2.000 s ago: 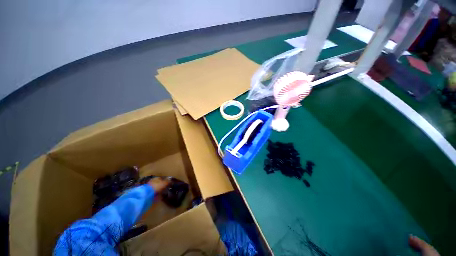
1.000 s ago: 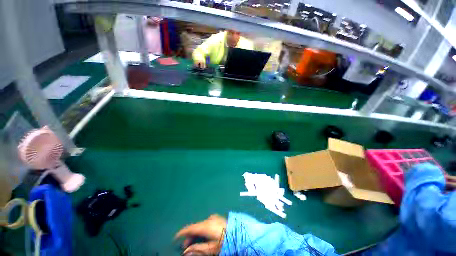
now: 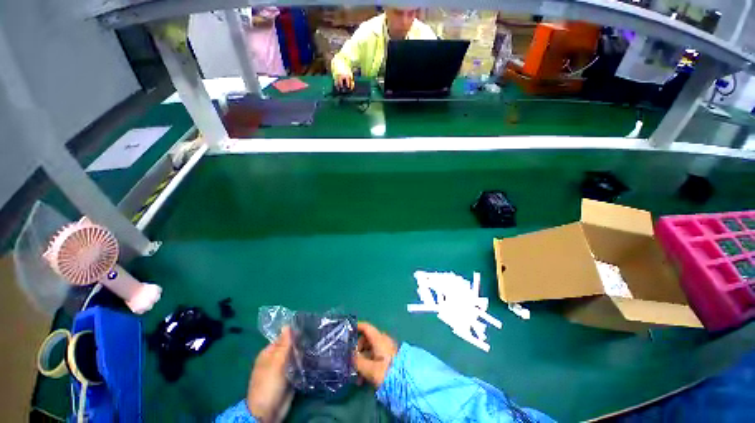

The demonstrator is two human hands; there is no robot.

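Note:
A black blocky housing in a crinkled clear plastic bag (image 3: 325, 351) is held upright between my two hands, low in the centre above the near bench edge. My left hand (image 3: 271, 376) grips the bag's left side. My right hand (image 3: 375, 354) grips its right side with the fingertips. The bag's loose end sticks out at the upper left. A loose heap of white strips (image 3: 457, 304) lies to the right. A pile of small shiny black parts (image 3: 184, 337) lies to the left.
Blue tape dispenser (image 3: 108, 363), cream tape roll (image 3: 55, 354) and pink fan (image 3: 87, 254) stand at the left. An open cardboard box (image 3: 542, 268) with white pieces inside and a pink divided tray (image 3: 704, 264) stand right. Black housings (image 3: 495, 209) stand farther back. A person sits at a laptop (image 3: 424, 68) opposite.
My left hand has come up from the carton at the left to the bench centre. The bagged black housing is now between both hands. The neighbour's blue sleeve has left the pink tray.

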